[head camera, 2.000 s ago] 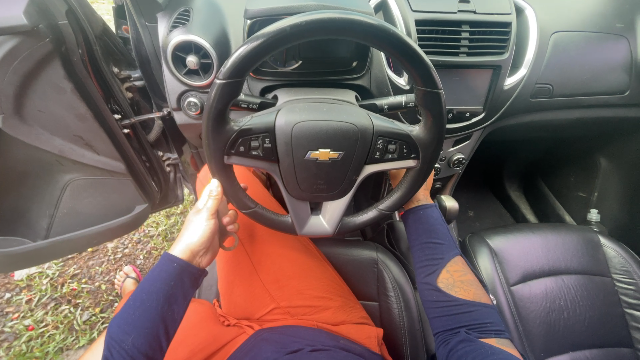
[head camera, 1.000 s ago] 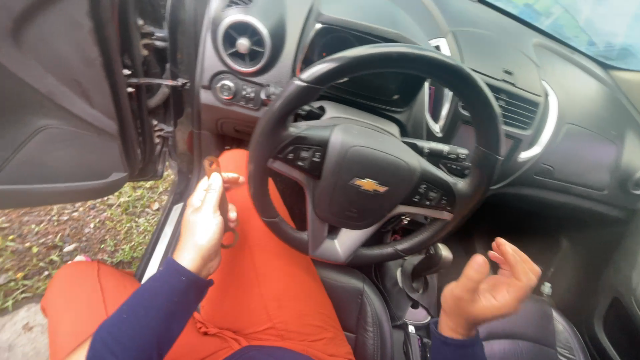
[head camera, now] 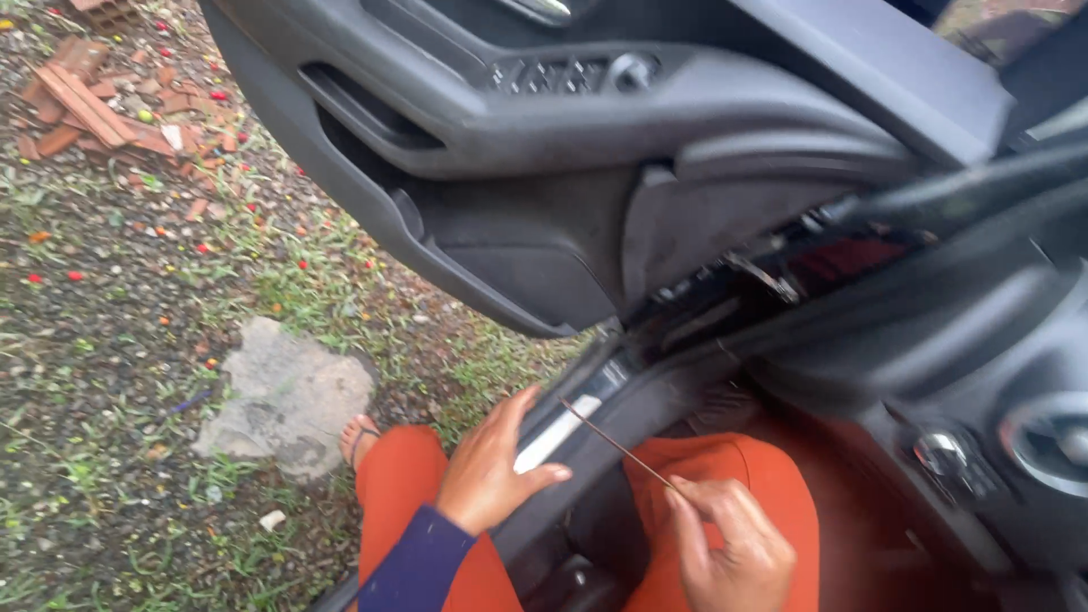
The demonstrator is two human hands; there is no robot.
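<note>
My right hand point(head camera: 735, 540) pinches one end of a thin brown stick point(head camera: 616, 444) between thumb and fingers. The stick slants up and left over the door sill, its far end close to my left hand. My left hand point(head camera: 493, 463) has its thumb and fingers spread above the sill, beside its bright sill plate point(head camera: 557, 433), with nothing seen in it. Under both hands are my legs in orange trousers point(head camera: 722, 476); one foot point(head camera: 361, 438) is outside the car.
The driver's door point(head camera: 527, 187) stands open, with window switches point(head camera: 565, 76) on its armrest. Outside are a flat stone point(head camera: 289, 395), gravel with grass, and broken bricks point(head camera: 85, 102). A round air vent point(head camera: 1054, 442) is at the right.
The view has swung left and down to the open door and sill. My right hand, empty a second ago, now holds the thin stick. My left hand has opened.
</note>
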